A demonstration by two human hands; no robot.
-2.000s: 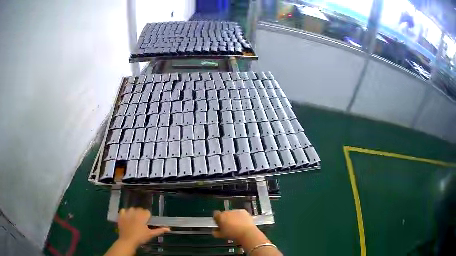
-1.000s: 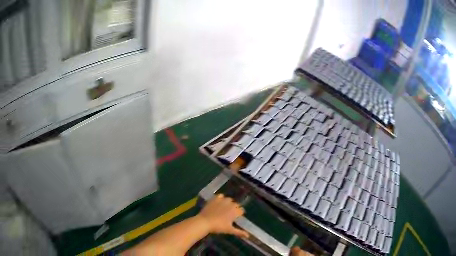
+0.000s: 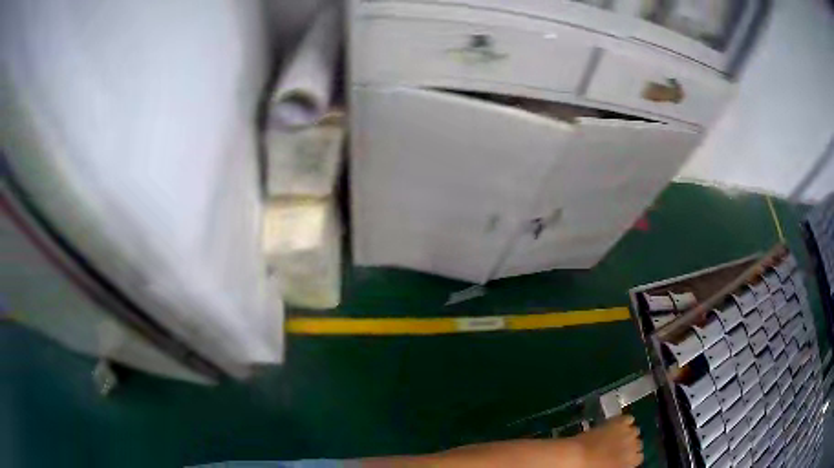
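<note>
The grey housings [image 3: 745,352] lie in overlapping rows on a tray at the right edge, cut off by the frame. A lower tray with a few housings [image 3: 666,306] shows at its left corner. The tray trolley [image 3: 631,393] shows its metal end frame under the tray. My left hand [image 3: 611,442] is at the bottom right by the trolley frame, fingers curled; its grip on the end bar is partly hidden and blurred. My right hand is out of the picture.
A white cabinet [image 3: 457,183] with drawers and slightly gaping doors stands ahead. Left of it are a rolled sheet [image 3: 300,91] and stacked boxes [image 3: 302,228]. A large white panel [image 3: 155,155] is at the left. A yellow line [image 3: 393,325] crosses the green floor.
The view has swung left, so the trolley has shifted to the right edge and the cabinet to the middle. My right hand has left the picture. My left hand stays by the trolley's end.
</note>
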